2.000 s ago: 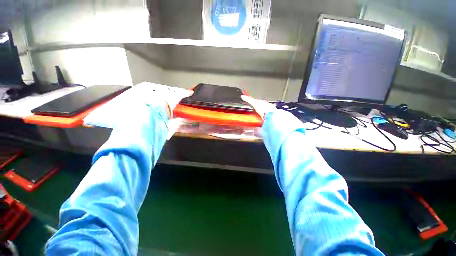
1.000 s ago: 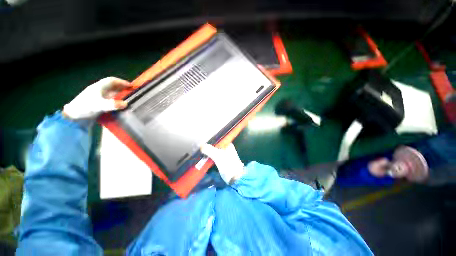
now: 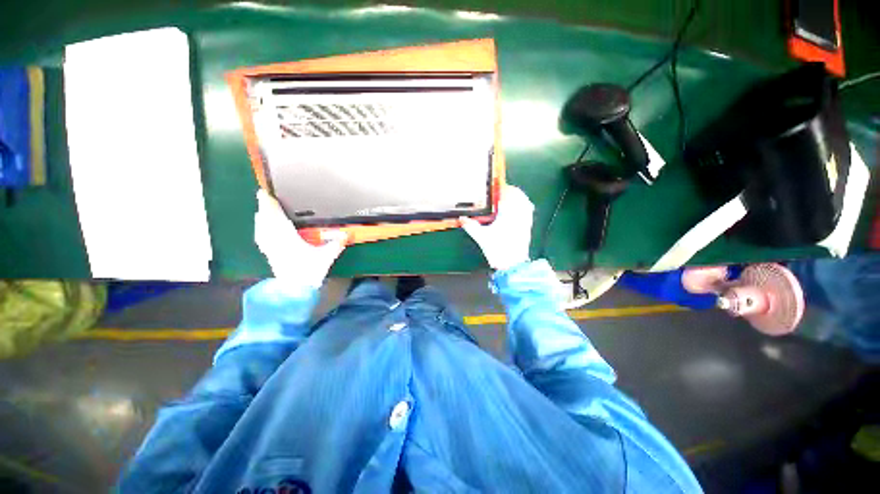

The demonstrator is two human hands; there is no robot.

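A grey laptop (image 3: 386, 159) lies underside up on an orange-red tray (image 3: 367, 62), with its vent slots toward the far edge. The tray is on or just above the green bench; I cannot tell which. My left hand (image 3: 291, 243), in a white glove, grips the near left corner of the tray. My right hand (image 3: 504, 228), also gloved in white, grips the near right corner, with a finger at the laptop's edge. The fingers under the tray are hidden.
Two black barcode scanners (image 3: 600, 104) lie right of the tray. Further right is a black label printer (image 3: 786, 159) with a white label strip (image 3: 702, 234). A white sheet (image 3: 135, 154) lies at left. A pink fan (image 3: 772, 299) is below the bench edge at right.
The view has turned from the shelf down to the green bench. The tray with the laptop, tilted in my hands one second ago, is now nearly level and square to me.
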